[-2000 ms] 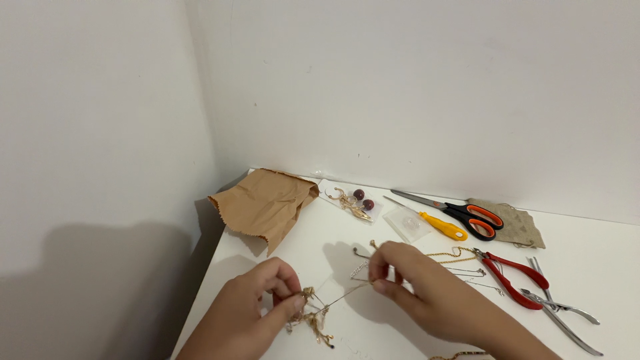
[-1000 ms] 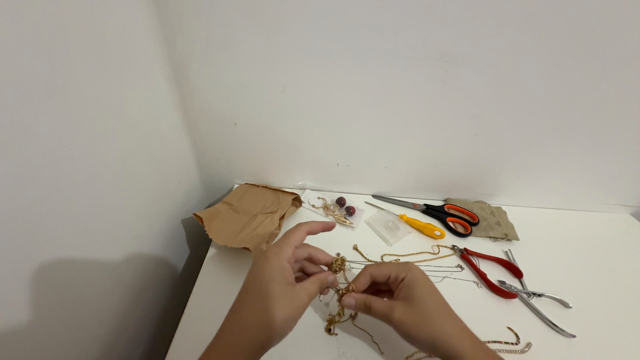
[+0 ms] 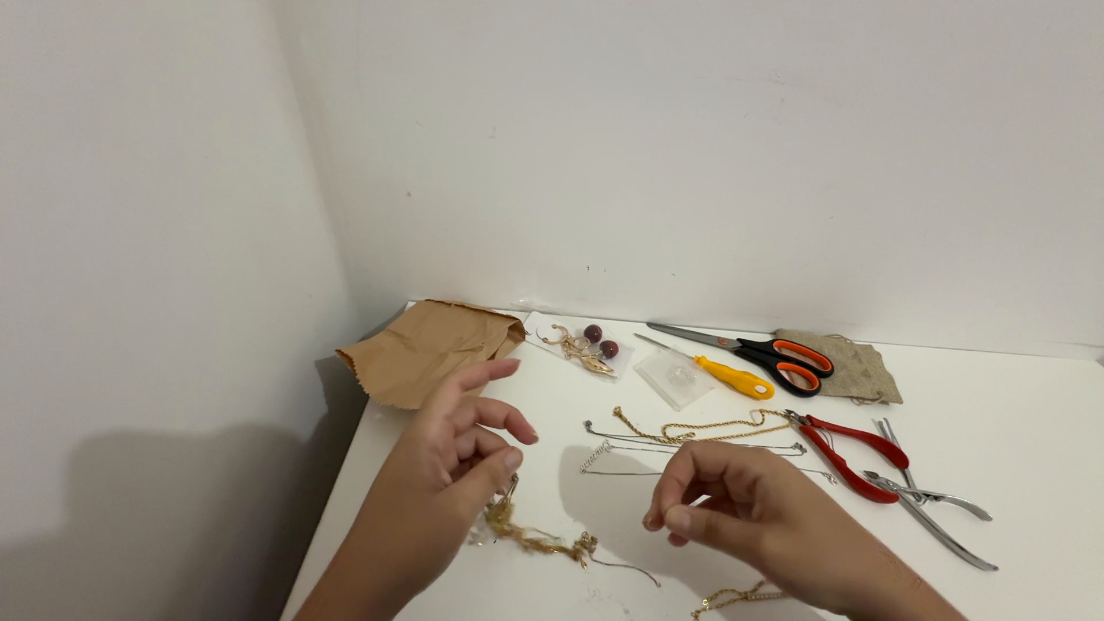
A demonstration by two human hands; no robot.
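Observation:
A tangle of gold and silver-coloured chains (image 3: 539,539) hangs from my left hand (image 3: 440,483), pinched between thumb and index finger, its lower end trailing right over the white table. My right hand (image 3: 742,517) is raised to the right of it, thumb and index finger pressed together; whether something thin is between them cannot be told. Beyond the right hand lie a gold rope chain (image 3: 681,429) and thin silver-coloured chains (image 3: 630,472). Another gold chain (image 3: 733,595) lies partly beneath the right wrist.
Along the back are a brown paper bag (image 3: 431,345), earrings with dark red beads (image 3: 593,334), a small clear plastic bag (image 3: 673,375), a yellow-handled tool (image 3: 733,377), scissors (image 3: 776,358) and a fabric pouch (image 3: 854,371). Red-handled pliers (image 3: 862,440) and metal nippers (image 3: 931,500) lie at right.
My hands, close together at the tangle one second ago, are now apart, the right one having moved off to the right. The tangle stays with my left hand.

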